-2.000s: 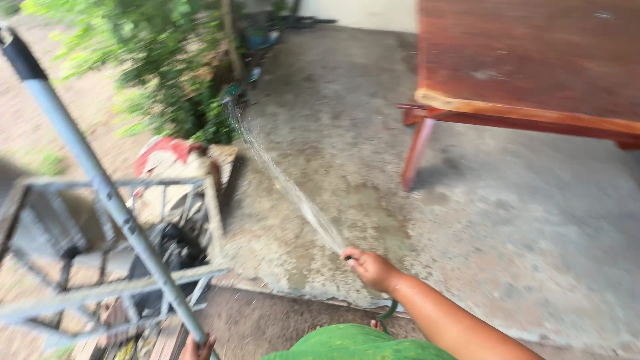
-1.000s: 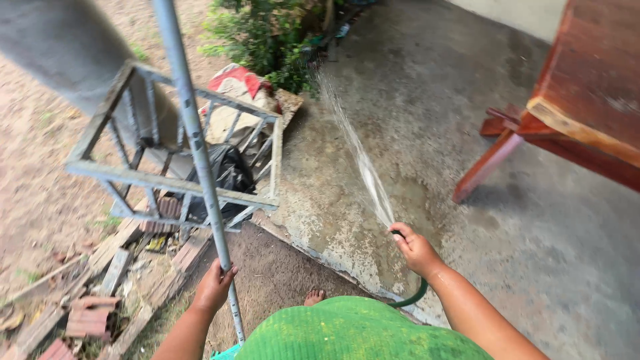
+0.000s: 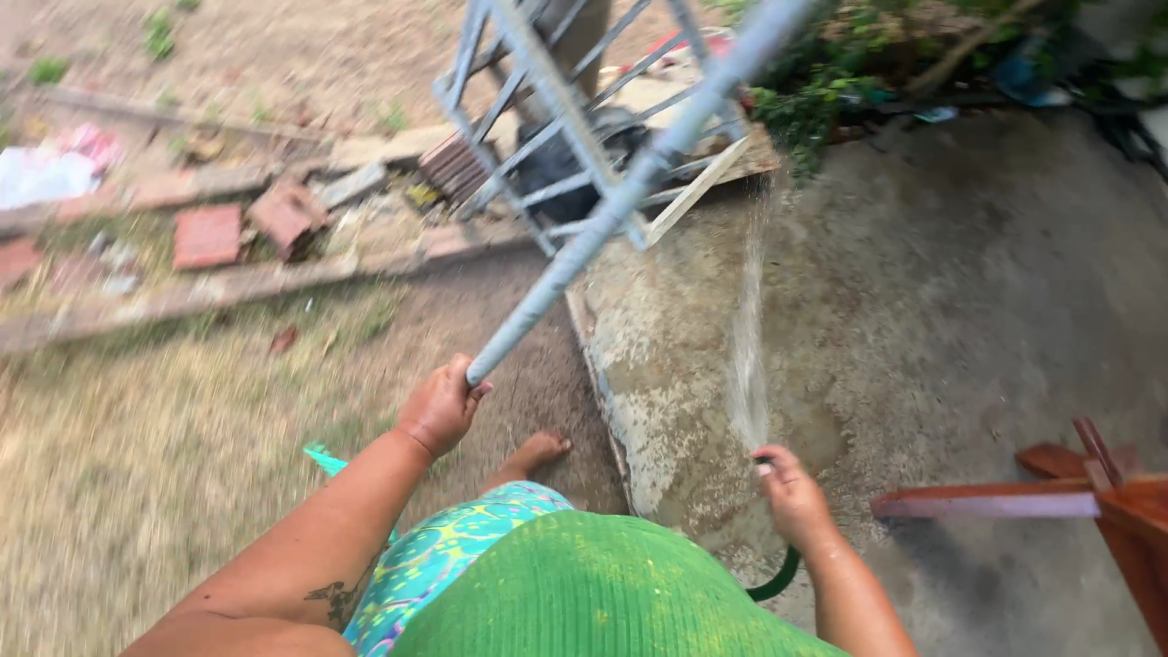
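Observation:
My left hand (image 3: 443, 406) is closed around a grey-blue pole (image 3: 584, 237) that slants up to the right past the top edge of the view. A turquoise bristled piece (image 3: 326, 459) shows beside my left forearm. With my right hand (image 3: 792, 493) I hold the end of a green garden hose (image 3: 778, 577), my thumb at its mouth. A stream of water (image 3: 750, 365) sprays from it across the wet concrete slab (image 3: 912, 328), away from me. The hose bends down below my right wrist, and its further length is hidden.
A metal frame rack (image 3: 547, 137) stands ahead at the slab's corner, with a black plastic bag (image 3: 561, 169) behind its bars. Red brick pieces (image 3: 208, 235) lie at the left. A reddish wooden table (image 3: 1131, 502) is at the right, and leafy plants (image 3: 803, 119) grow ahead.
The view has swung left, and more dry ground shows. The pole now tilts to the right, where a second ago it stood nearly upright. Water has kept spraying from the hose.

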